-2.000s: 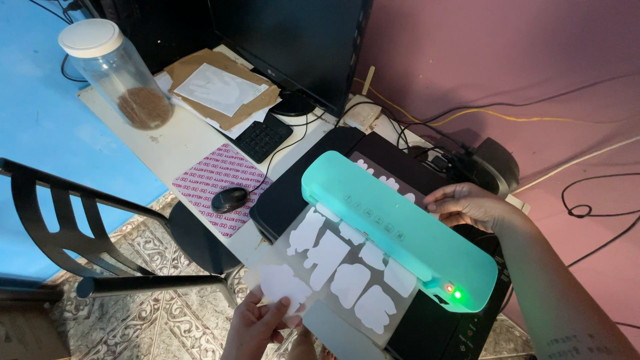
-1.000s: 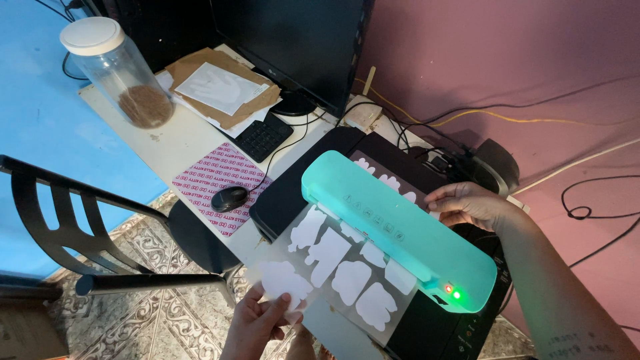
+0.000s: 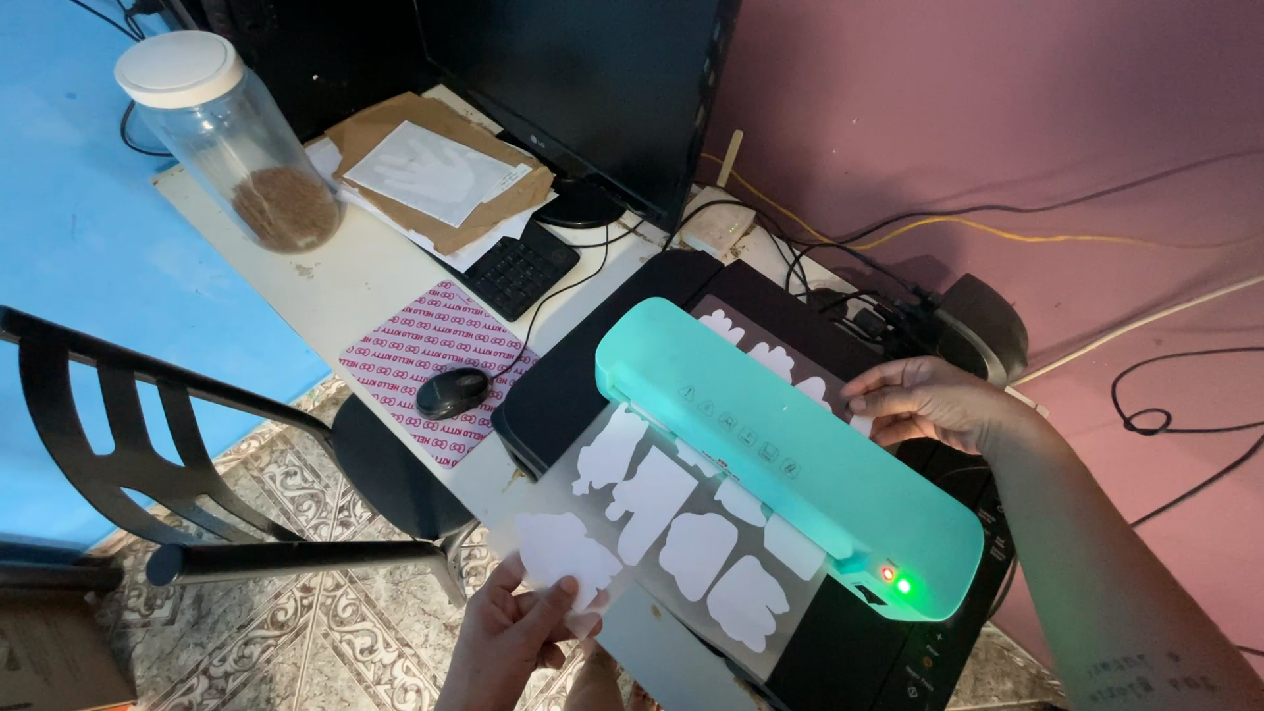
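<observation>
A turquoise laminator [image 3: 780, 444] lies across a black printer [image 3: 612, 336], with a red and a green light lit at its near end. A clear laminating sheet [image 3: 691, 583] with several white paper cutouts [image 3: 698, 553] passes through it and shows on both sides. My left hand [image 3: 528, 617] pinches the near left corner of the sheet over a white cutout [image 3: 565, 558]. At the laminator's far side, my right hand [image 3: 923, 400] has its fingers curled by the sheet's edge, with a small white piece at the fingertips; its grip is partly hidden.
A black mouse [image 3: 452, 393] rests on a patterned pink sheet [image 3: 434, 365]. Behind are a keyboard [image 3: 523, 269], a monitor [image 3: 583, 89], papers [image 3: 439, 173] and a lidded jar [image 3: 237, 148]. A black chair [image 3: 227, 484] stands left; cables [image 3: 849, 247] run along the wall.
The sheet sits slightly further out on the near side of the laminator than two seconds ago. Both hands have stayed in almost the same places.
</observation>
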